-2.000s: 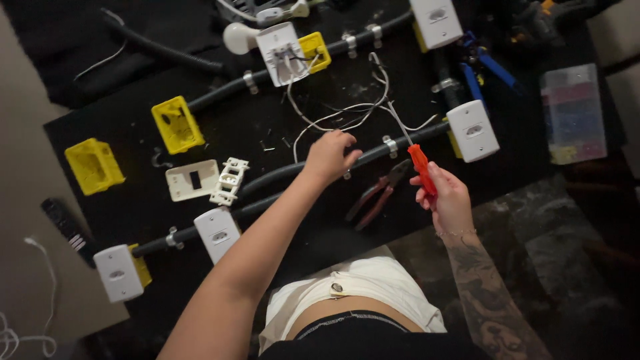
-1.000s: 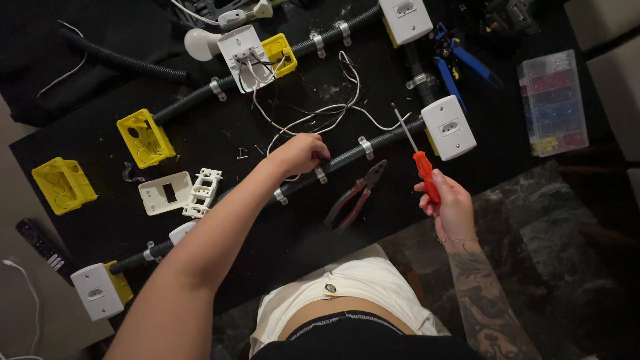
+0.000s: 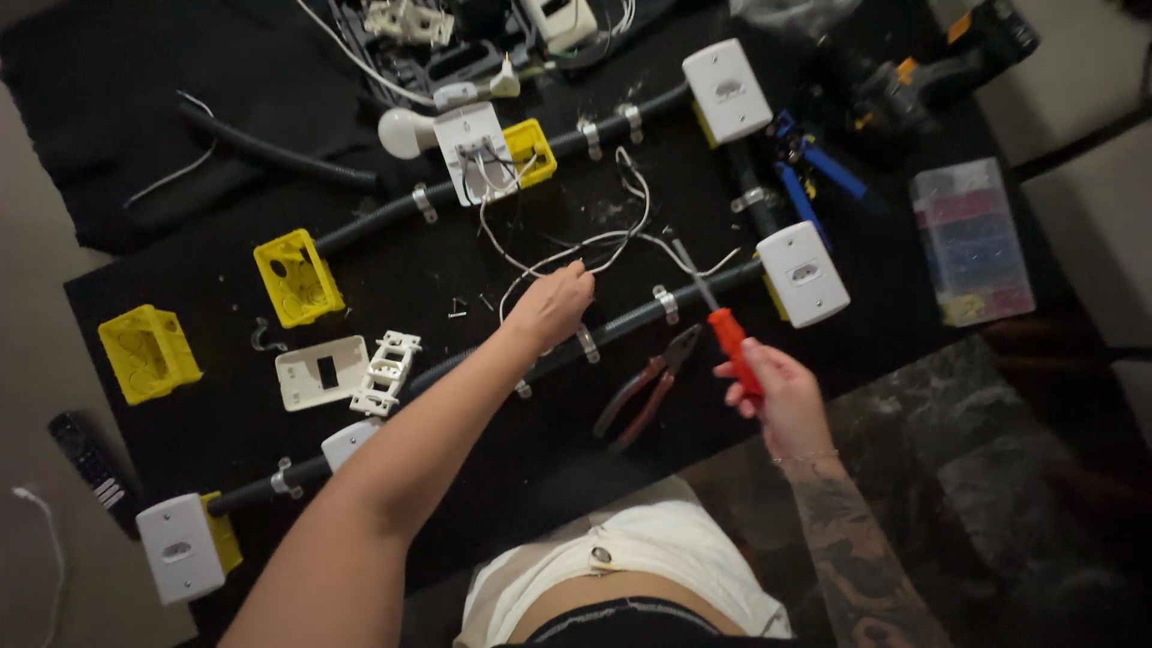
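My right hand [image 3: 776,396] is closed around the red handle of a screwdriver [image 3: 733,346], whose shaft points up and left across the black corrugated conduit [image 3: 621,321]. My left hand [image 3: 553,306] is beside the conduit at the white wires [image 3: 598,241]; its fingertips are bent, and whether they pinch a wire cannot be told. Those wires run to an opened white faceplate [image 3: 477,155] by a yellow junction box [image 3: 531,153] and a light bulb [image 3: 405,132]. Red-handled pliers [image 3: 648,387] lie between my hands, below the conduit.
White outlet plates [image 3: 803,274] cover boxes at the right, with blue-handled strippers [image 3: 814,184] and a clear organizer case [image 3: 976,243] beyond. Open yellow boxes [image 3: 148,354], a cream faceplate [image 3: 321,372] and a mounting frame [image 3: 385,371] lie left. A cordless drill [image 3: 936,81] is at top right.
My right hand keeps hold of the screwdriver throughout. My left hand stays near the wires and conduit, its position there shifting only slightly. The view has shifted.
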